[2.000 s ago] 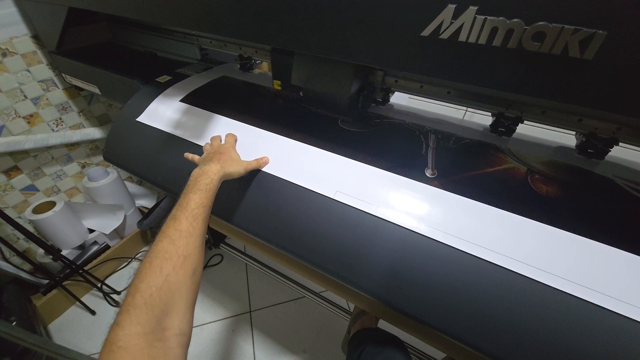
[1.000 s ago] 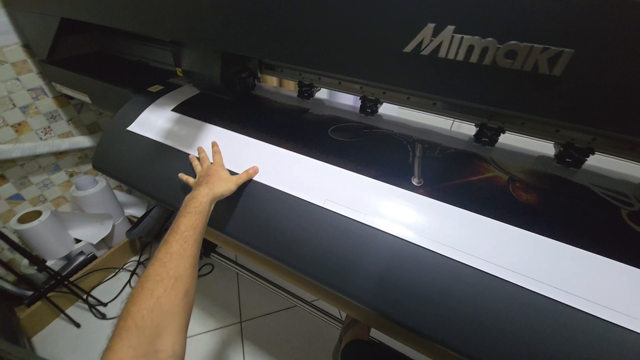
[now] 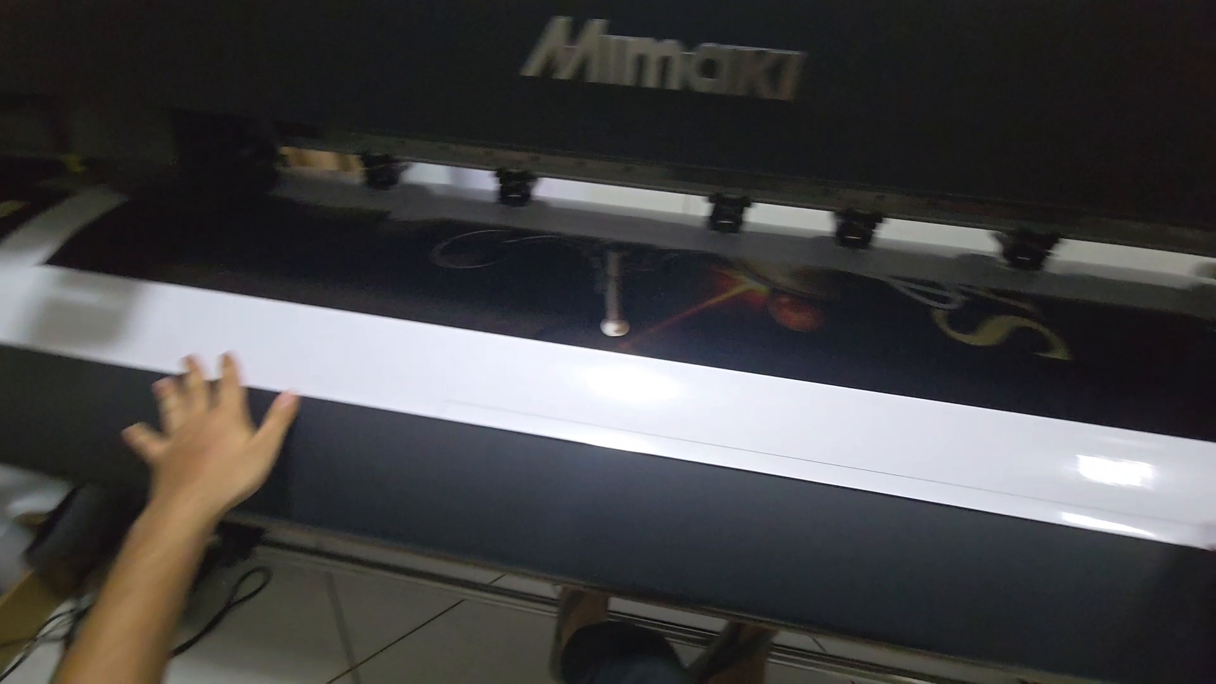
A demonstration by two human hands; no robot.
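Observation:
A Mimaki wide-format printer spans the view. Out of it comes a glossy white sheet with a dark printed picture, lying over the curved dark front cover. My left hand rests at the lower left with its fingers spread; the fingertips lie on the sheet's front edge and the palm is over the dark cover. It grips nothing. My right hand is not clearly seen.
Several black pinch rollers line the slot above the sheet. Below the printer are a metal bar, a dark cable, pale floor tiles and a person's legs. The picture is blurred.
The view has swung to the right, and more of the print's right side shows. My left hand stays spread at the sheet's front edge. The rolls at the left have left the view.

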